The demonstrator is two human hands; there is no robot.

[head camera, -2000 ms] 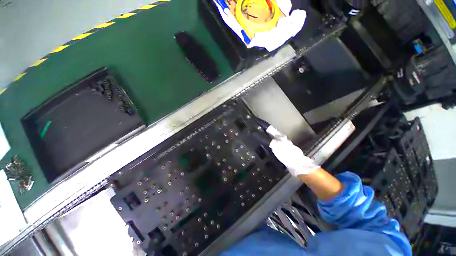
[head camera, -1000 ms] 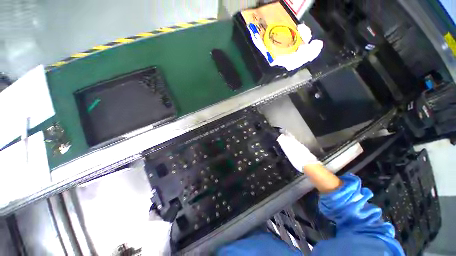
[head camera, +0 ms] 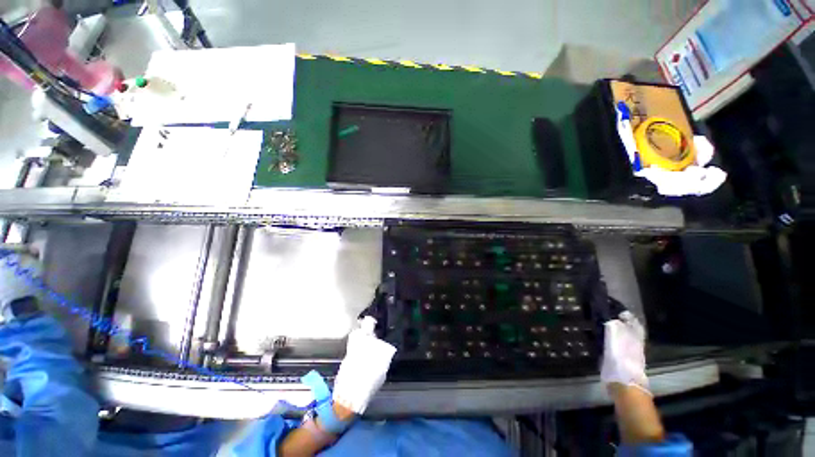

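Observation:
A black pallet with a studded black cover (head camera: pixel 500 299) lies on the conveyor in front of me, with bits of green showing between the studs. My left hand (head camera: pixel 365 364), in a white glove with a light blue wrist band, is at the pallet's left edge, its fingertips at a small black part there. My right hand (head camera: pixel 624 353), also white-gloved, is at the pallet's right edge, its fingertips at a black part. Both hands seem to grip the pallet's ends; the fingertips are dark and partly hidden.
Conveyor rails (head camera: pixel 536 210) run along both sides of the pallet. Behind are a shallow black tray (head camera: pixel 390 147), loose metal parts (head camera: pixel 283 152), papers (head camera: pixel 223 85) and a yellow tape roll (head camera: pixel 666 145) on a box. A neighbour's blue sleeve (head camera: pixel 40 357) is at left.
The view has turned and shifted left. My left hand, not visible before, now shows at the pallet's left edge. My right hand remains at the right edge.

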